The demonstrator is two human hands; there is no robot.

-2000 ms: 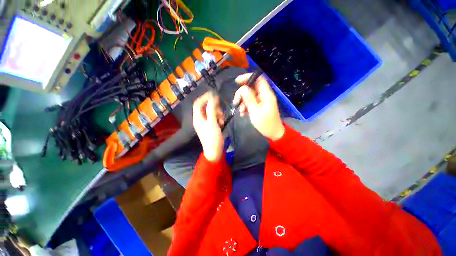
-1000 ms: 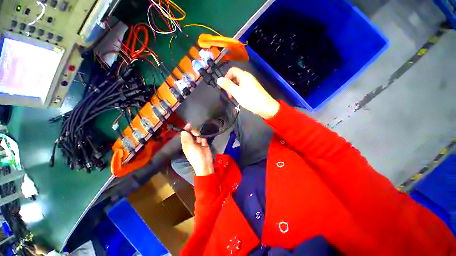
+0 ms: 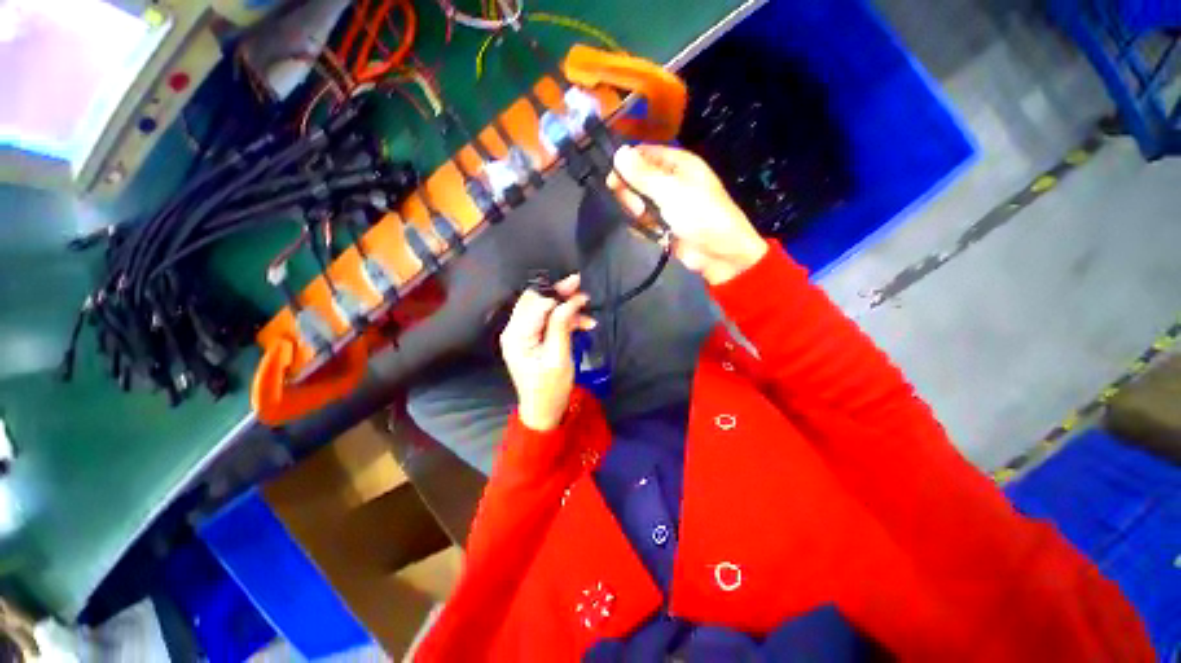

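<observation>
My right hand (image 3: 684, 207) holds one end of a short black cable assembly (image 3: 644, 288) at the right end of the orange test fixture strip (image 3: 385, 246), close to the last test connectors (image 3: 583, 140). Whether the plug is mated there is hidden by my fingers. My left hand (image 3: 544, 339) holds the cable's other end, above my lap and off the strip. The cable bends in a curve between my hands. A row of grey-clear and black connectors sits along the strip.
A pile of black cables (image 3: 194, 246) lies on the green bench (image 3: 78, 453) left of the strip. The cable tester (image 3: 156, 110) and orange wires (image 3: 376, 45) are behind. A blue bin (image 3: 894, 156) with black cables is at right. A cardboard box (image 3: 324, 518) is below the bench.
Over two seconds my right hand has gone from beside my left hand to the strip's right-end connectors. My left hand went down and left, then came back up towards the right, still with the cable.
</observation>
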